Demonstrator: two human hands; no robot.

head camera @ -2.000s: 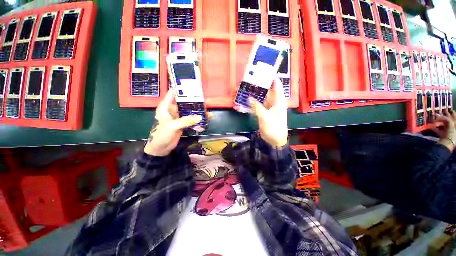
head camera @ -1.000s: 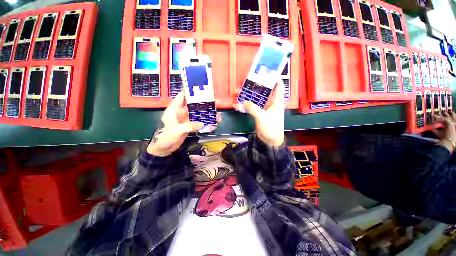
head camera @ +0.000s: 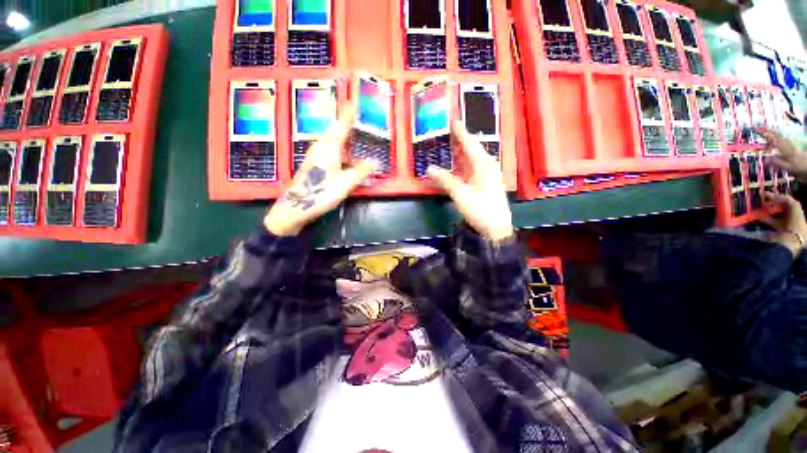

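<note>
The red phone tray (head camera: pixel 363 188) lies in front of me with two rows of slots. My left hand (head camera: pixel 323 181) holds a keypad phone (head camera: pixel 372 111) by its sides at a middle slot of the near row. My right hand (head camera: pixel 473 188) holds another keypad phone (head camera: pixel 433 115) at the slot beside it. Both phones are tilted and show coloured screens. Left of them, two phones in the near row show colour screens, one partly hidden by my left hand. A phone with a dark screen (head camera: pixel 480 111) lies at the right end of the row.
A red tray of phones (head camera: pixel 152 133) lies at the left on the dark green bench (head camera: pixel 186 106). Another red tray (head camera: pixel 619 168) with two bare near slots is at the right. At the far right, a person's hands (head camera: pixel 783 226) are at a further tray. Red stools stand below.
Both hands have moved forward from the tray's near edge to its middle slots with their phones. The phones' white and blue screens have changed to colour bands.
</note>
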